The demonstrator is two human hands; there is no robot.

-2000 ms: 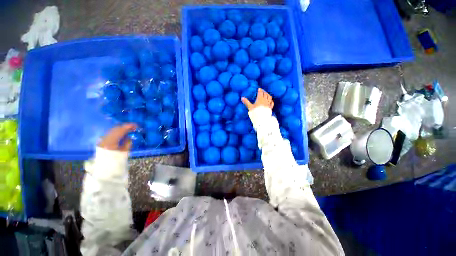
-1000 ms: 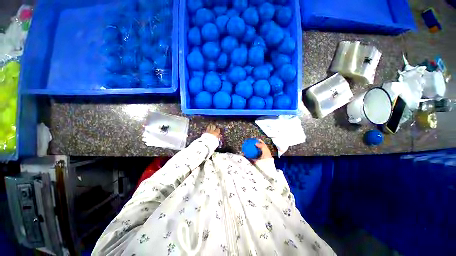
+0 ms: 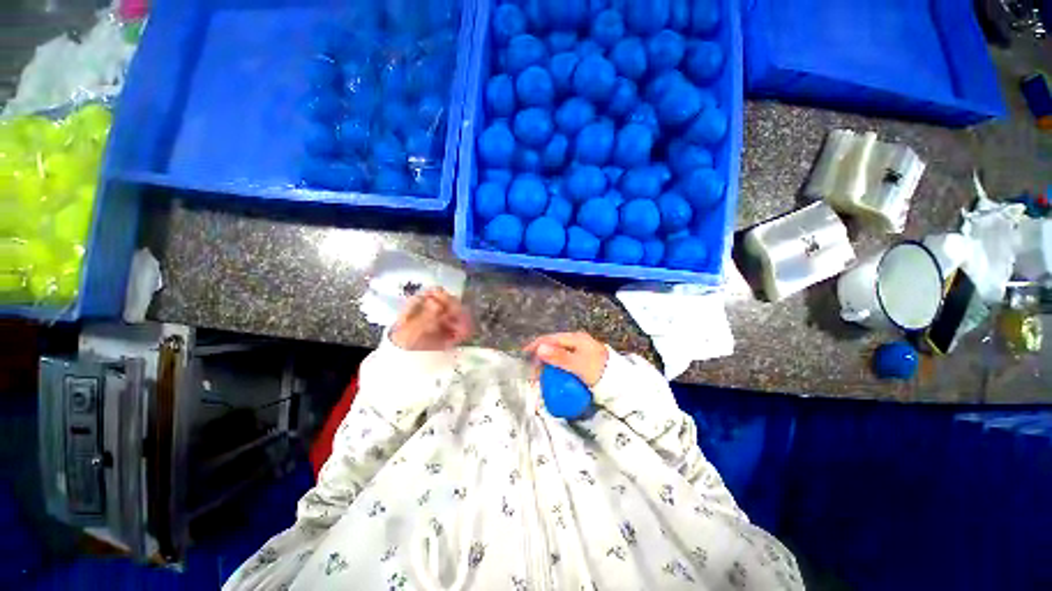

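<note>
A blue ball (image 3: 565, 395) is held under my right hand (image 3: 573, 354), against my clothing at the bench edge. My left hand (image 3: 434, 319) is blurred, with bent fingers at the near side of the clear bag stack (image 3: 398, 277); whether it grips a bag cannot be told. The bulk crate (image 3: 466, 191) behind my hands is heaped with matte blue balls. The crate to its left (image 3: 288, 191) holds glossy bagged balls in its right part. A white cloth (image 3: 690, 328) lies right of my right hand.
Two bag bundles (image 3: 798, 248), a white mug (image 3: 906, 285), a smartphone (image 3: 951, 309) and a loose ball (image 3: 895, 360) lie at the right. A shallow blue crate (image 3: 871, 58) stands at the back right. Yellow-green items (image 3: 46, 208) and a metal machine (image 3: 92, 444) are at the left.
My left hand has moved left to the bag stack. My right hand still has the ball, now lower and closer to my body. The view has shifted, so the bench sits further right.
</note>
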